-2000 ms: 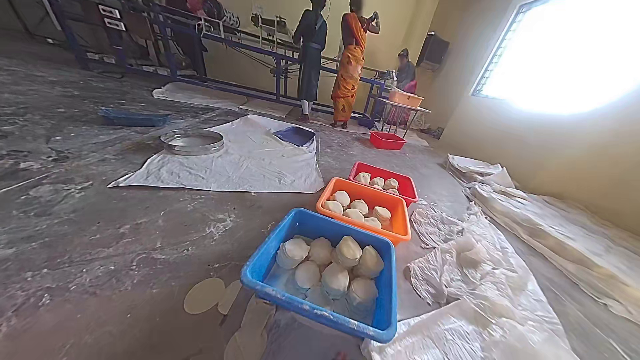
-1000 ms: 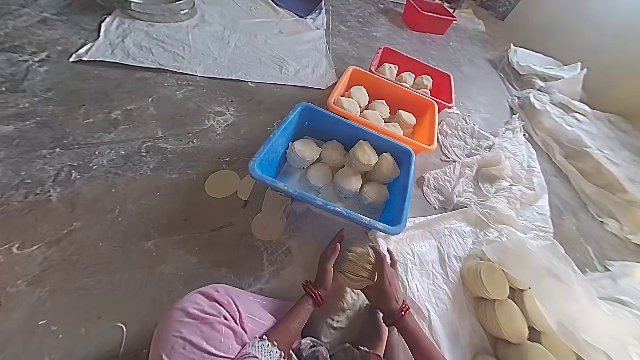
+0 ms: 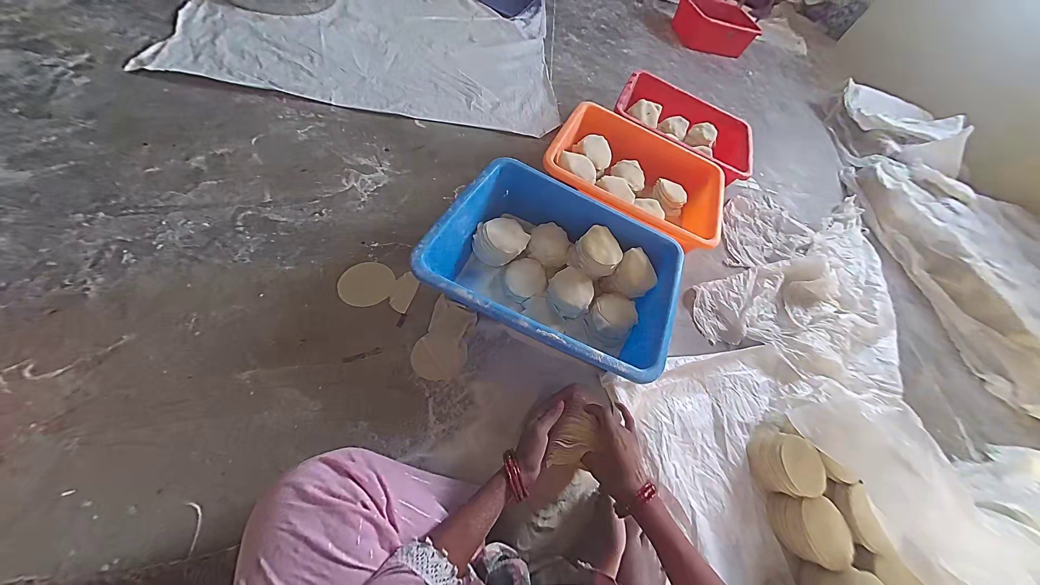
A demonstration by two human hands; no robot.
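Between my left hand and my right hand is a stack of thin dough discs, gripped from both sides in front of my lap. Just beyond my hands stands a blue plastic tub with several floury stacks of dough discs in it. More stacks lie in an orange tub and a red tub behind it. At the lower right, several stacks of round discs rest on their sides on white sheeting, partly under a translucent sheet.
A few loose flat discs lie on the floor left of the blue tub. White sheeting spreads to the right. A white cloth lies at the top, and another red tub stands at the far back.
The view has tilted down strongly since the oldest frame, bringing my hands in. Since one second ago, both hands still hold the disc stack, now turned differently.
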